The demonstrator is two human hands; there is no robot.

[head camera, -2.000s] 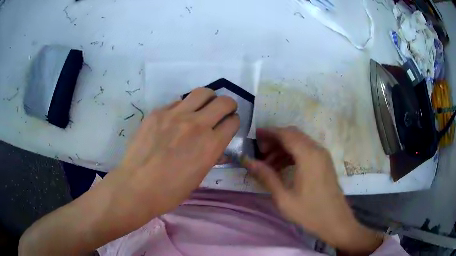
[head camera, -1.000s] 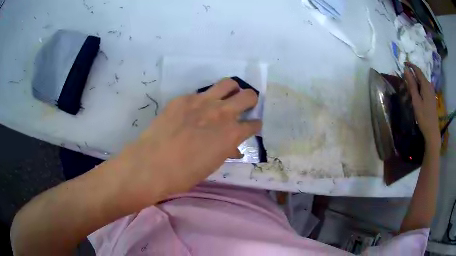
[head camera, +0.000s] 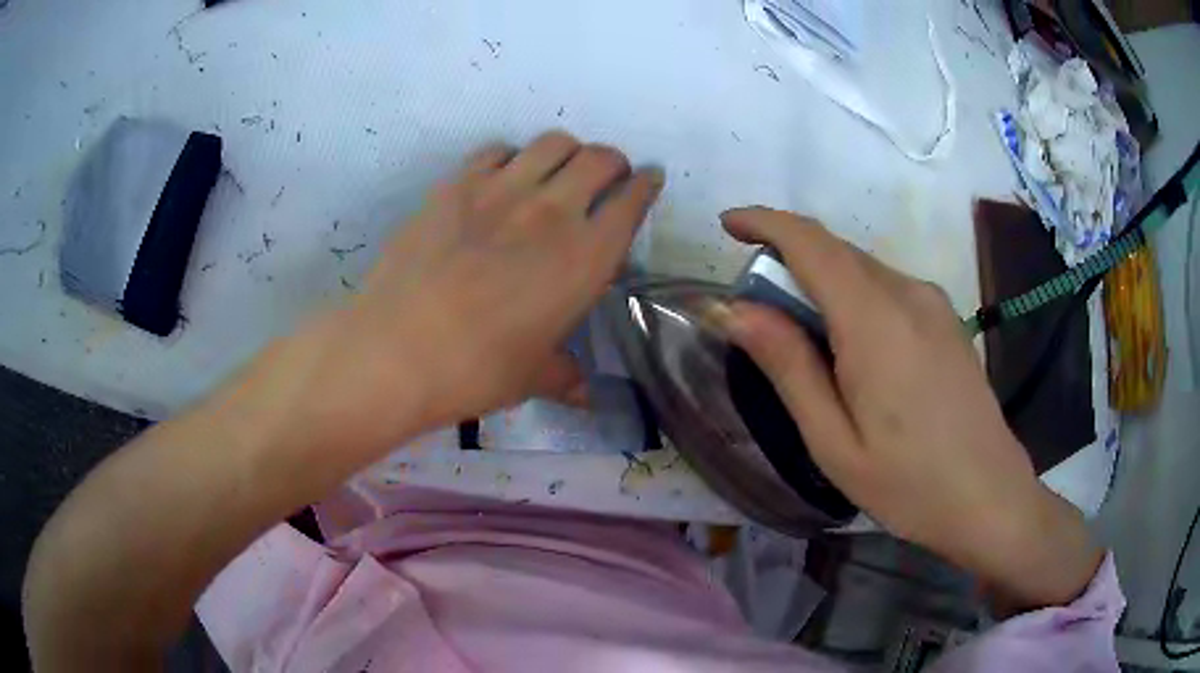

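My right hand (head camera: 895,381) grips the handle of the iron (head camera: 717,394), whose silver plate lies at the right edge of the work in front of me. The shiny grey template (head camera: 546,427) shows below my left hand, with dark pocket piece edges (head camera: 469,434) at its corners. My left hand (head camera: 487,283) is over the template and pocket piece and hides most of them. Its fingers are bent and somewhat blurred; whether they pinch the fabric cannot be told. A finished pocket, grey with a dark band (head camera: 173,234), lies at the left of the table.
The dark brown iron rest (head camera: 1040,329) is at the right, with the green ribbed hose (head camera: 1066,283) crossing it. Crumpled white pieces (head camera: 1073,132) and a yellow bundle (head camera: 1134,329) lie at the right edge. A white strip (head camera: 908,138) lies at the far right. Loose threads dot the table.
My right hand has gone from the work to the iron and brought it left off its rest to the pocket piece. My left hand has shifted slightly left and away from me.
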